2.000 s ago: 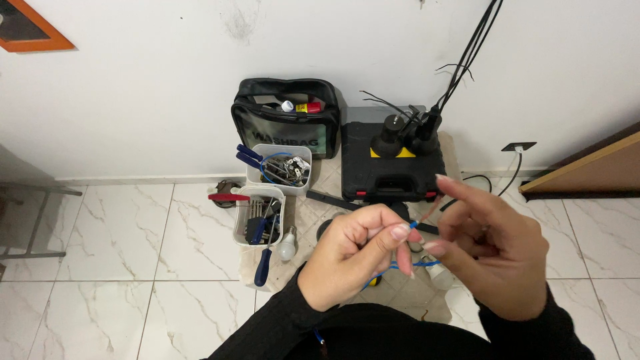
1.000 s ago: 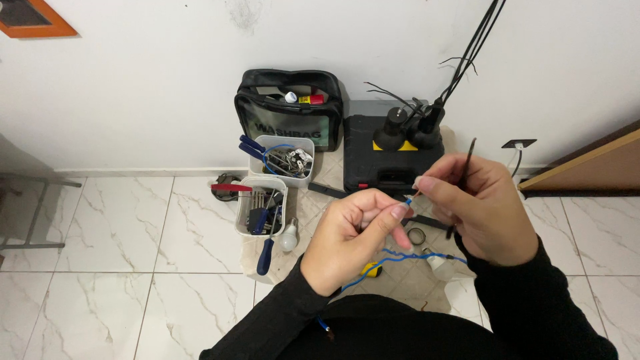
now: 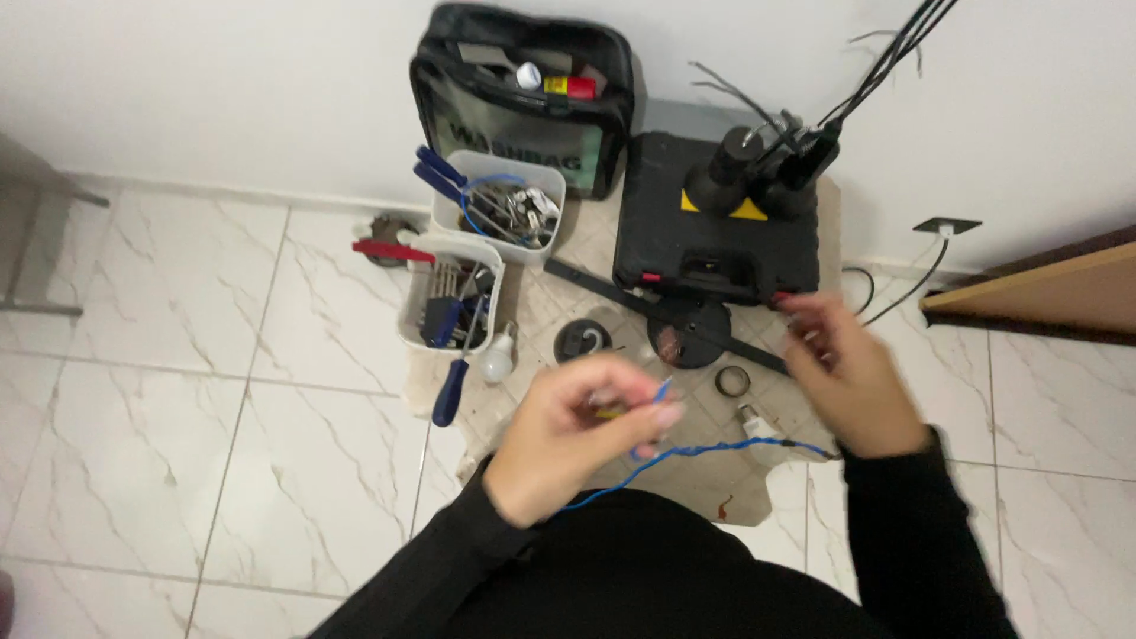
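Observation:
Between thumb and fingers, my left hand (image 3: 577,435) pinches a blue electrical wire whose short end points up. More blue twisted wire (image 3: 701,449) runs below it toward the right, over a white bulb (image 3: 760,435). Apart from it, at the right, my right hand (image 3: 848,373) is blurred, its fingers curled near the front corner of a black plastic case (image 3: 717,240); whether it holds something cannot be made out. Beyond my hands lie a black flat bar with a round plate (image 3: 689,331), a black round fitting (image 3: 582,342) and a roll of dark tape (image 3: 732,382).
At the left stand two plastic tubs, one with screwdrivers (image 3: 408,330) and one with small metal parts (image 3: 557,222), beside a white bulb (image 3: 498,357). Behind is a black wash bag (image 3: 524,102). Dark lamp holders (image 3: 723,182) stand on the case; black cables (image 3: 887,67) hang above. A wall socket (image 3: 947,225) is at right.
My hands have moved apart: the right one has left the wire end at my left fingers and gone to the right. The left hand still holds the blue wire.

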